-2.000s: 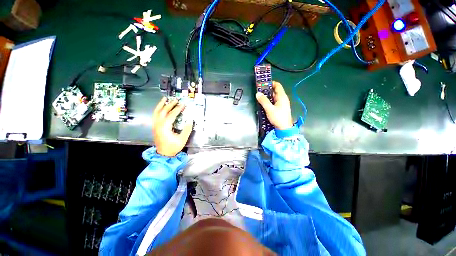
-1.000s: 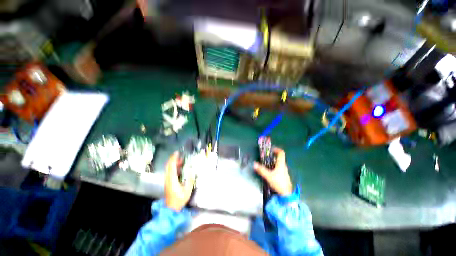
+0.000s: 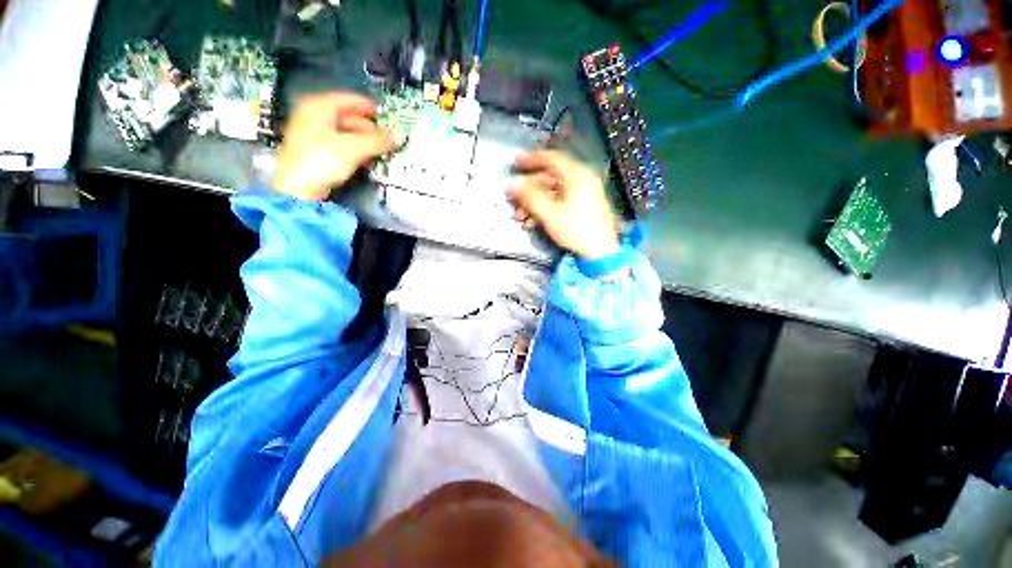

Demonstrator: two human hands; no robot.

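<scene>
A green-white circuit board (image 3: 427,139) lies on the bench near its front edge, with black leads and a blue cable (image 3: 479,44) at its far edge. My left hand (image 3: 331,142) is at the board's left side, fingers bent and blurred; whether it grips the board cannot be told. My right hand (image 3: 563,200) is right of the board with curled fingers, over the bench sheet, and no object shows in it. A long black remote control (image 3: 624,131) lies on the bench just right of my right hand, apart from it.
Two circuit boards (image 3: 235,89) lie at the left beside a white sheet (image 3: 39,78). A small green board (image 3: 858,227) lies at the right. An orange-red box (image 3: 927,67) with a glowing light, a tape roll (image 3: 837,33) and white tissue (image 3: 944,175) are at the upper right.
My right hand has let go of the remote and moved left, towards the board. My left hand has shifted to the board's left edge. The view has tilted down.
</scene>
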